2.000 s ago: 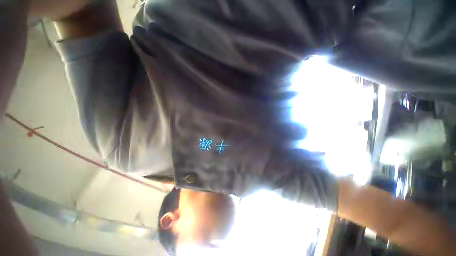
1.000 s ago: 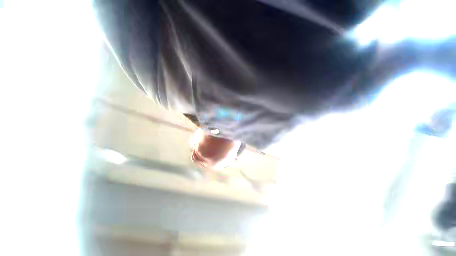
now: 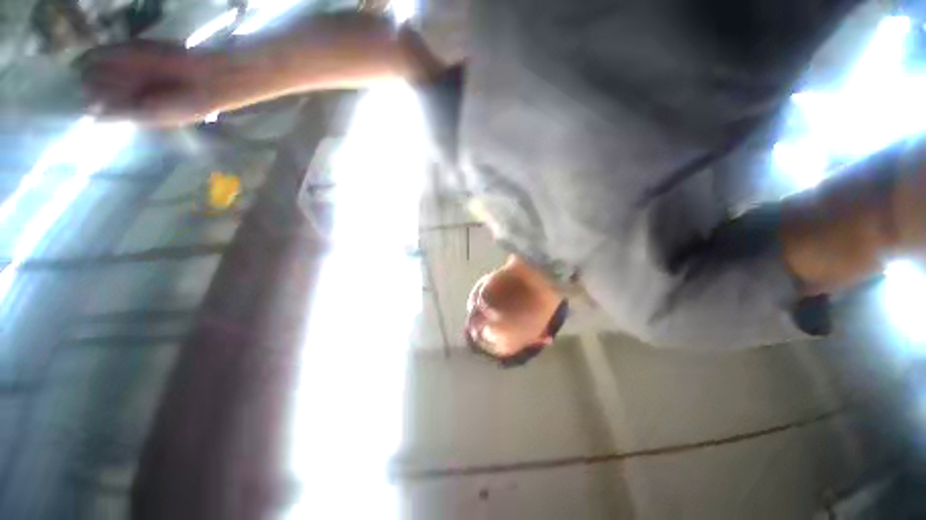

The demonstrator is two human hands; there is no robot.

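Note:
Nearest in front is a person in a grey shirt (image 3: 609,152), shown upside down and blurred, with the head low in the picture. One bare arm (image 3: 305,63) stretches to the upper left and ends in a blurred hand (image 3: 142,83). The other arm (image 3: 843,234) runs off the right edge, its hand cut off. I cannot make out an object in the blurred hand. Neither of my own hands can be identified in the head view. No workpiece can be made out.
Behind the person is a pale ceiling (image 3: 508,416) with a thin dark line (image 3: 609,460) across it. Bright lights glare at the centre left (image 3: 355,335) and upper right (image 3: 843,132). A dark band (image 3: 208,355) and a small yellow thing (image 3: 222,190) show at left.
The view has swung and turned. The white glare has shrunk, the person's head shows further right, and an arm now stretches to the upper left.

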